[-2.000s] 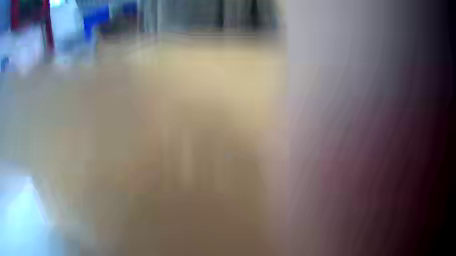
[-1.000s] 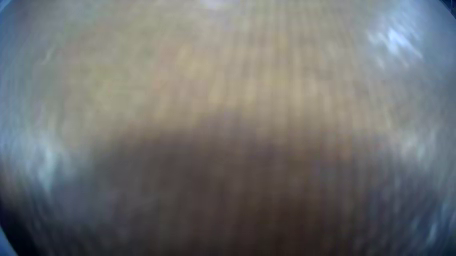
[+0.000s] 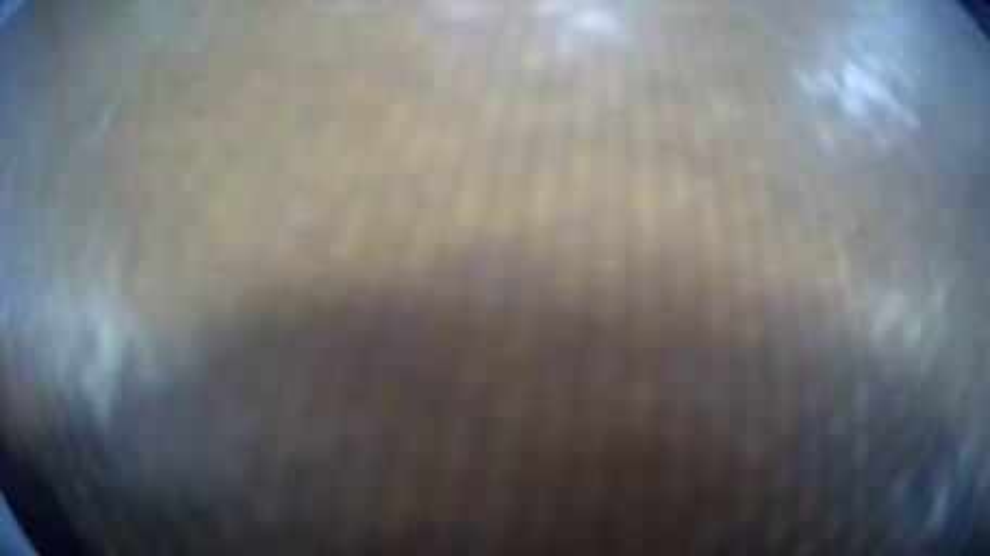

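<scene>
A blurred tan-brown surface point(image 3: 489, 196) fills almost the whole head view. It looks like the tabletop, seen from very near, but the blur does not let me tell for certain. Its lower half is darker, like a shadow. My left hand and my right hand are not in view. No piece, stack or tool can be made out.
Whitish glare patches lie at the upper right point(image 3: 863, 87), at the top middle point(image 3: 592, 20) and at the left side point(image 3: 103, 353). A pale blue-grey strip point(image 3: 15, 532) cuts the bottom left corner.
Two seconds ago a blurred room edge and a large pinkish-grey shape at the right showed; both are gone. Since one second ago, the top-middle glare has grown brighter and shifted right.
</scene>
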